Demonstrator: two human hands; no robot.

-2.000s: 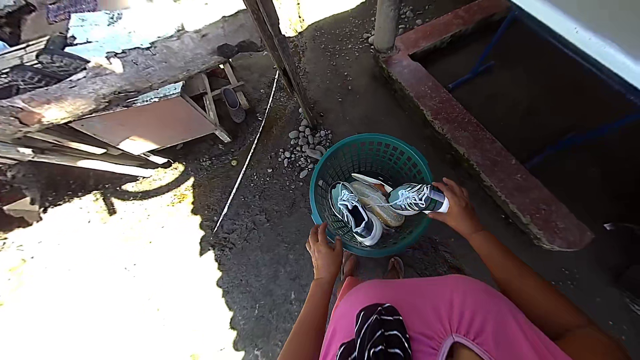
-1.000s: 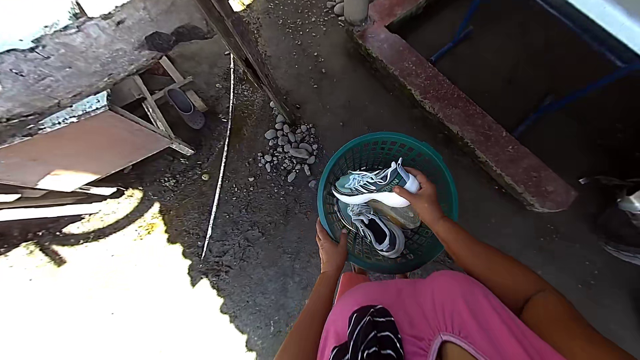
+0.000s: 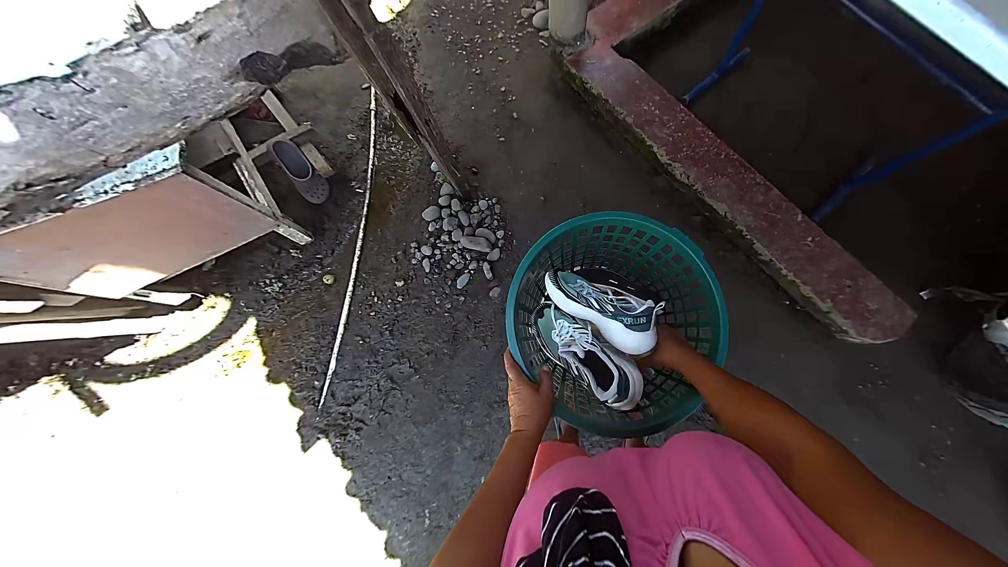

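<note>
A green plastic basket (image 3: 617,216) is in front of my body, its rim gripped at the left by my left hand (image 3: 529,398). Inside it lies a grey-green and white running shoe (image 3: 594,366) with its opening up. Another running shoe (image 3: 602,311) rests partly over the first, toe to the upper left, on its side. My right hand (image 3: 668,348) is inside the basket at the heel of that upper shoe; its fingers are mostly hidden behind the shoe, so its grip cannot be told.
A wooden post (image 3: 402,94) stands ahead with a pile of stones (image 3: 472,236) at its foot. A thin pole (image 3: 354,260) lies on the ground. At left are a wooden panel (image 3: 150,228) and a grey clog (image 3: 299,169). A red concrete curb (image 3: 732,177) runs along the right.
My right hand has moved from the basket's right side, with a shoe in it, to inside the basket. That shoe now lies over the other one. My left hand stays at the rim.
</note>
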